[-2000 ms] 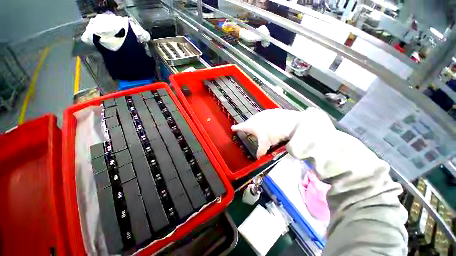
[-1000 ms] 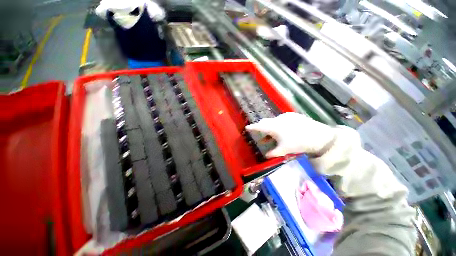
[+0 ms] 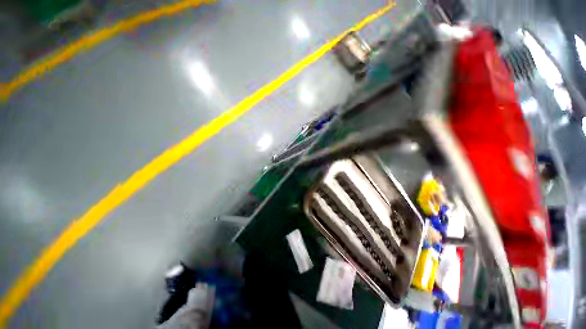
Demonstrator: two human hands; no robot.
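A shiny steel tray with rounded corners lies on a green bench top. Several rows of small dark parts stand in it on a pale lining. Two small white papers lie beside the tray, a narrow one and a squarer one. Neither my left hand nor my right hand can be made out. A blurred pale shape with dark parts is at the bottom left edge, and I cannot tell what it is.
Red bins stand on a metal-framed shelf above the bench at the right. Small yellow boxes and blue items sit beside the tray. Grey floor with yellow lines fills the left.
The view has swung and tilted. The red bin of dark blocks and the gloved right hand reaching into the bin beside it have left the picture. Floor and steel tray now show.
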